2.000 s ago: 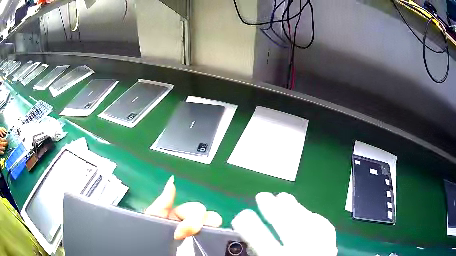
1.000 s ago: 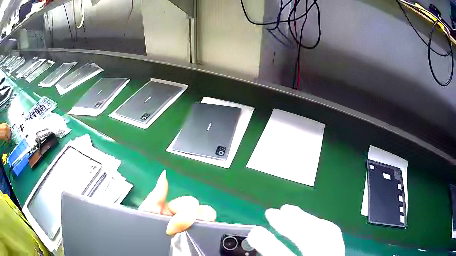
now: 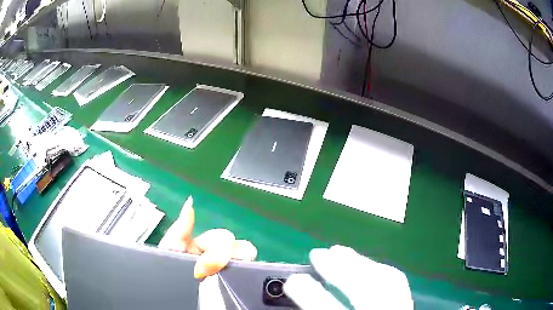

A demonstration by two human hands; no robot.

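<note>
A grey tablet back cover (image 3: 133, 272) is held tilted at the bottom edge, cut off by the frame. My left hand (image 3: 212, 248), bare, has its fingers over the top edge. Thin silver prongs, apparently tweezers (image 3: 230, 292), show just below its fingertips. My right hand (image 3: 364, 281), in a white glove, is at the cover's right end, with fingertips beside the camera block (image 3: 276, 290) and covering part of it. The glove is overexposed and its palm is cut off below.
Grey covers on white sheets (image 3: 273, 148) line the green conveyor (image 3: 200, 160). A bare white sheet (image 3: 373, 172) and a dark cover (image 3: 485, 233) lie right. Framed parts (image 3: 79, 209), a blue box (image 3: 25, 180) and a yellow sleeve (image 3: 24, 272) are left.
The view has shifted left, so the wall cables and conveyor sheets appear further right. The held cover has shifted slightly left. My gloved fingers have moved along the camera block.
</note>
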